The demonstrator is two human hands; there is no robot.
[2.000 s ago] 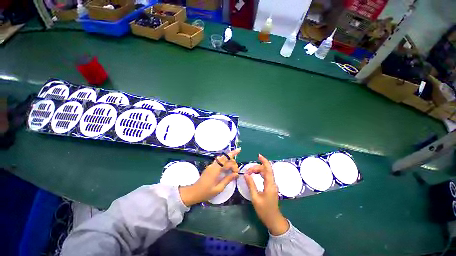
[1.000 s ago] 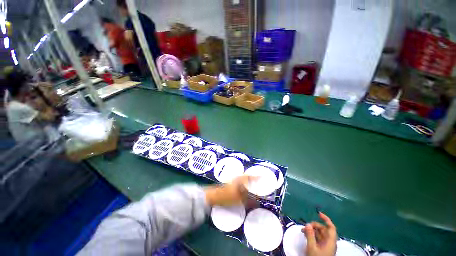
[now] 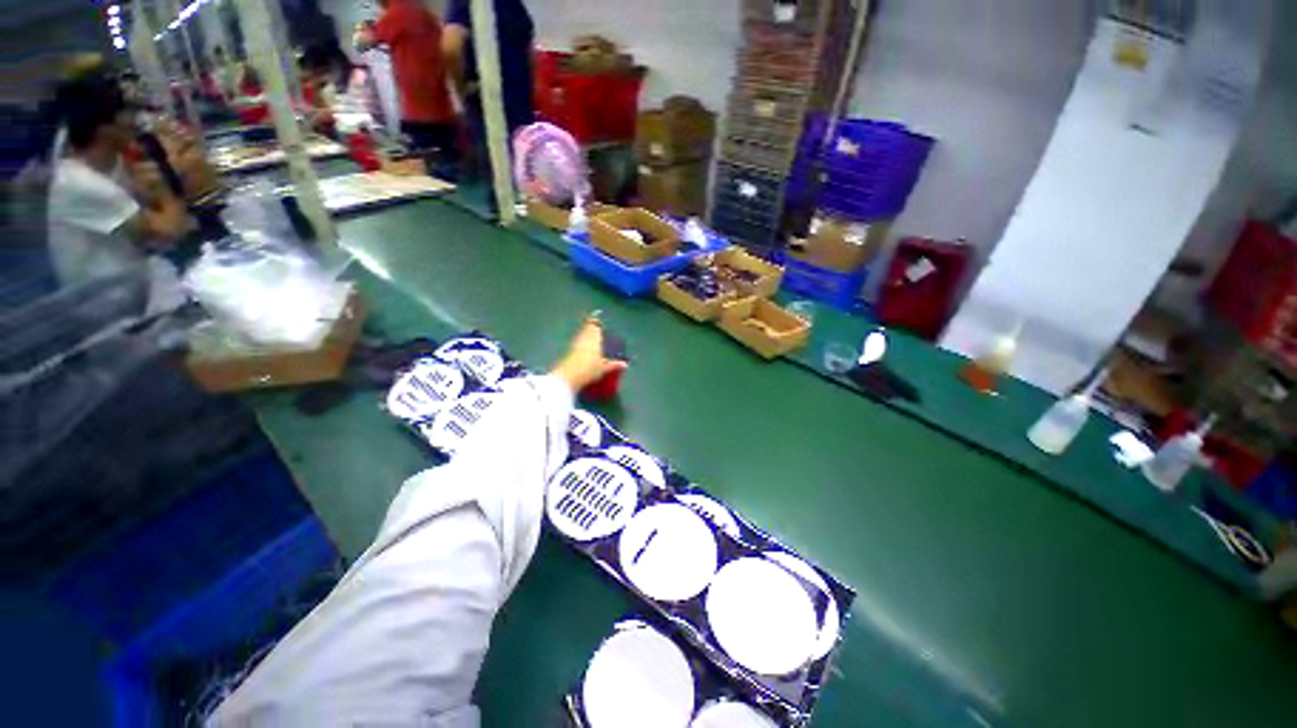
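Observation:
My left hand (image 3: 585, 356) is stretched far forward at the red cylindrical body (image 3: 609, 378), which stands on the green bench. The fingers are at its near left side and top; whether they grip it cannot be told. My sleeve crosses over the stack of slotted-circle sheets (image 3: 593, 498) and hides part of it. The near strip with plain white circles (image 3: 639, 683) is cut off at the bottom edge. My right hand is out of the picture.
Small cardboard trays (image 3: 764, 326) and a blue tray (image 3: 626, 266) stand at the far edge. Squeeze bottles (image 3: 1058, 424) and scissors (image 3: 1232, 536) lie to the right. A carton with clear plastic bags (image 3: 270, 341) is at the left. A person in white (image 3: 107, 213) sits beyond it.
The view has swung left. My left hand has moved from the sheets forward to the red body. My right hand, seen earlier over the near strip, has left the picture.

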